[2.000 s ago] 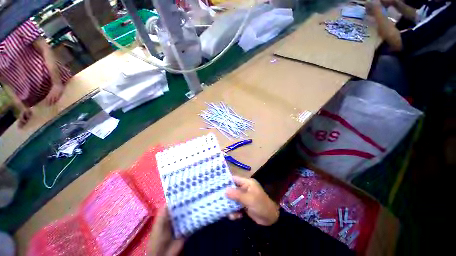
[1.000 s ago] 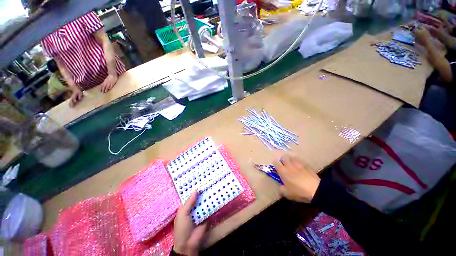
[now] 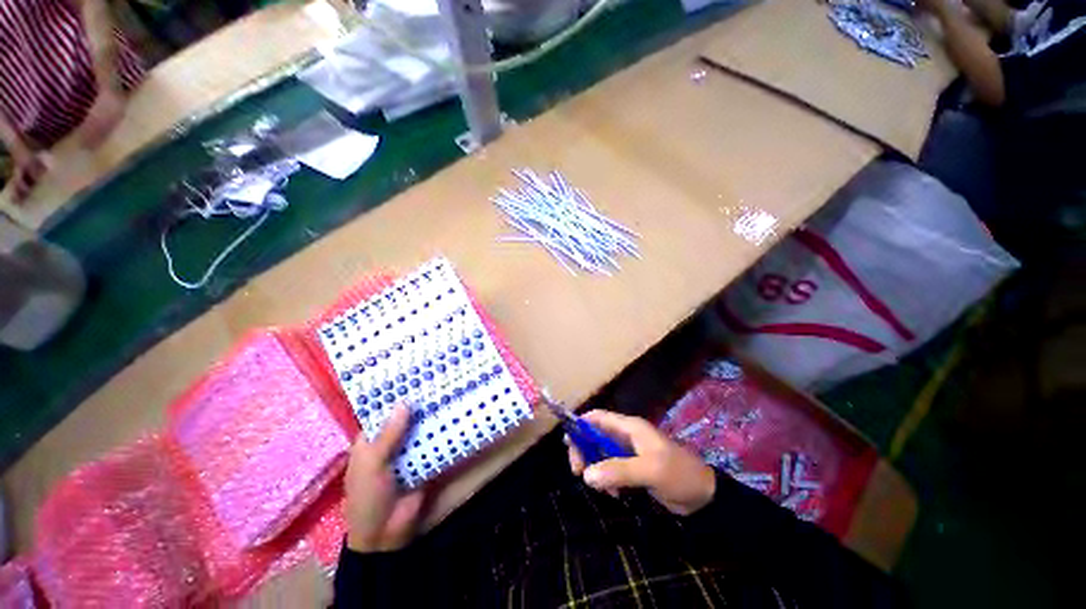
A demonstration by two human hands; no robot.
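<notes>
A white PCB panel with rows of dark dots lies tilted over pink bubble wrap near the bench edge. My left hand grips its lower left edge, thumb on top. My right hand holds the blue-handled cutters, their metal jaws pointing up-left near the panel's lower right corner, apparently just apart from it. A thick pink wrapped pack lies left of the panel. A loose pile of thin white waste strips lies beyond the panel.
An open carton with pink lining holds small boards, right, below the bench. A white woven sack stands beside it. Small pale scatter lies on the cardboard bench cover. A metal post stands behind. People's hands show upper left and upper right.
Two seconds ago both hands held the panel and the cutters lay on the bench. My right hand took the cutters and brought them to the panel's near right corner. The camera view has shifted.
</notes>
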